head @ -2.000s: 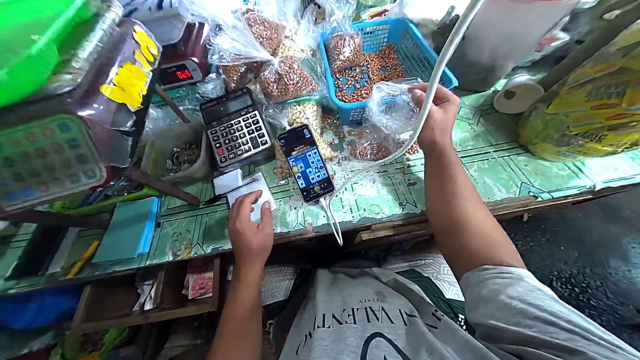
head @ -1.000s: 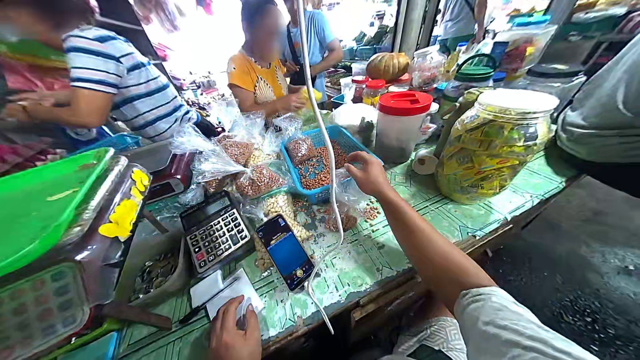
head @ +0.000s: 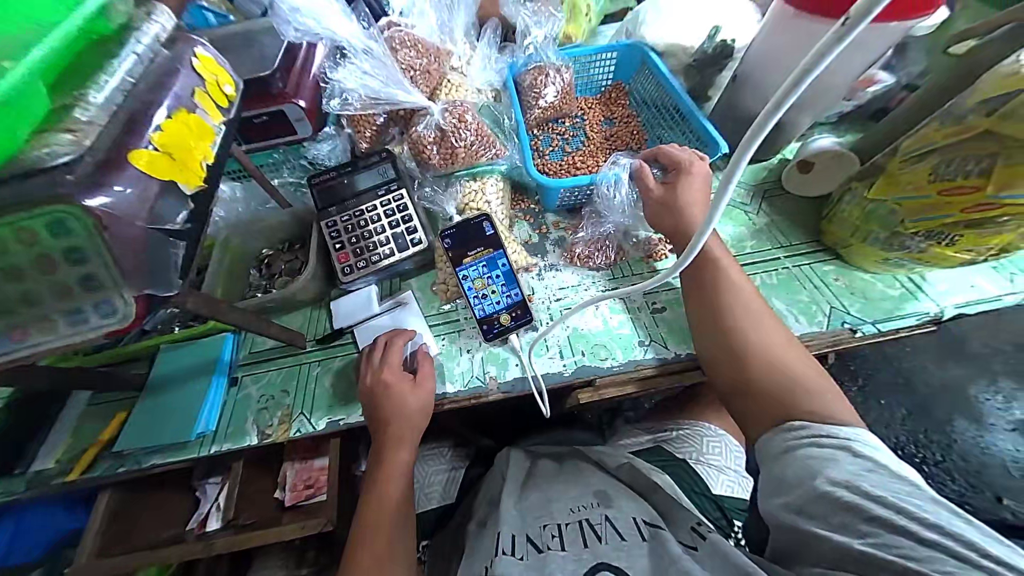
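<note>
My right hand [head: 676, 192] grips the top of a clear plastic bag [head: 612, 208] with some peanuts in its bottom, in front of a blue plastic basket [head: 700, 132] of loose peanuts [head: 600, 120]. My left hand [head: 398, 380] rests at the table's front edge on a white paper pad [head: 404, 316]; whether its fingers hold anything is unclear. A pen [head: 360, 324] lies across the papers. Between my hands lies a lit smartphone [head: 486, 276] with a white cable [head: 524, 364] plugged in. Behind the pad stands a desk calculator [head: 372, 220]. Tied bags of peanuts [head: 456, 136] sit left of the basket.
A white cable [head: 744, 156] hangs across the view by my right forearm. At the left are a tub of coins [head: 276, 268], a digital scale [head: 280, 116] and teal folders [head: 176, 392]. A jar of yellow packets [head: 944, 184] stands right. Below the table is an open wooden drawer [head: 216, 540].
The view tilted up toward people across the table one second ago and is down again now. My right hand remains at the plastic bag and my left hand at the paper pad.
</note>
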